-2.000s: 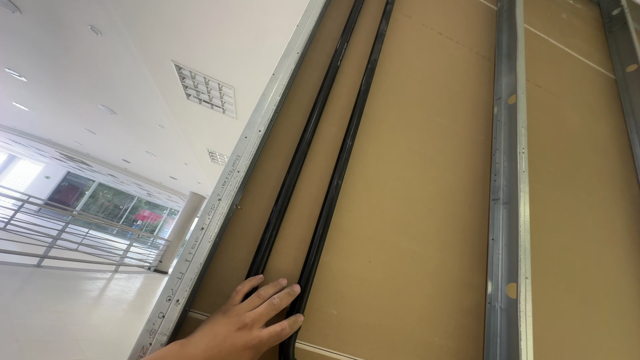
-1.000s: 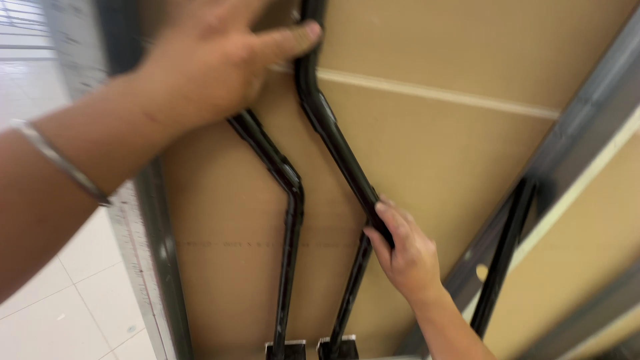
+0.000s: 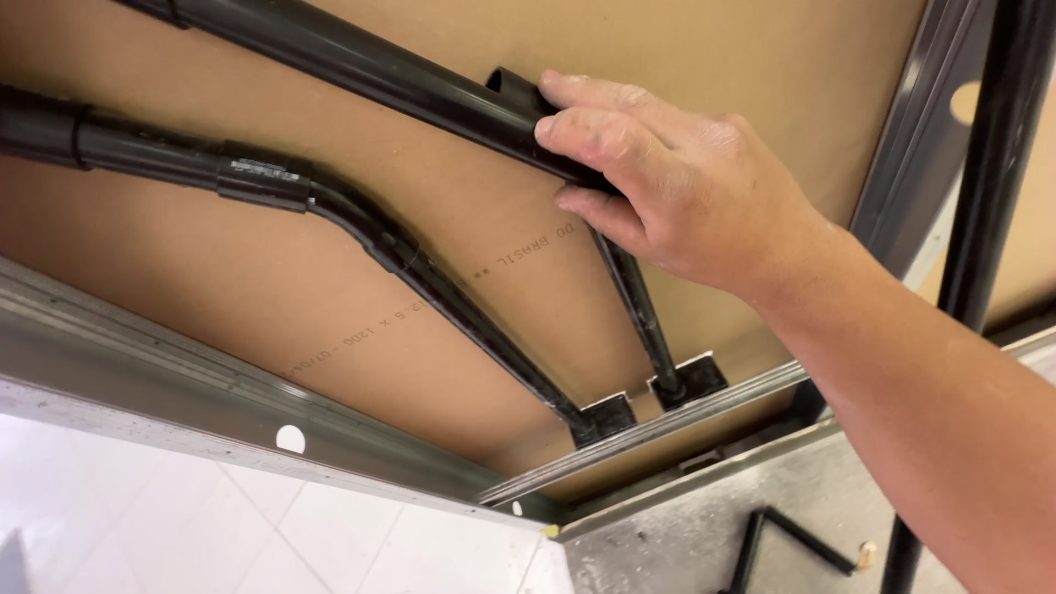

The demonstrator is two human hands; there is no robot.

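My right hand [image 3: 660, 165] comes in from the right, its fingers and thumb around the lower end of a black plastic pipe [image 3: 371, 74]. A short open black tube end [image 3: 507, 82] shows just behind this pipe, by my fingertips. Below the hand, a thinner black pipe [image 3: 631, 297] runs down to a black box [image 3: 701, 379]; my hand hides where its top meets the upper pipe. To the left, a second black pipe with a bent fitting [image 3: 363, 223] and a coupling [image 3: 264, 176] reaches another black box [image 3: 606, 419]. My left hand is out of view.
Brown board [image 3: 247, 272] backs the pipes, framed by metal studs [image 3: 148, 346] with round holes. A metal rail [image 3: 660, 437] crosses below the boxes. Another black pipe [image 3: 990, 165] leans at the right. An angled black pipe piece [image 3: 804, 540] lies on the grey floor beside white tiles [image 3: 247, 520].
My left hand, at the upper pipes a second ago, has left the view. My right hand stays on the black pipework near the bend. The view has turned and come closer to the boxes.
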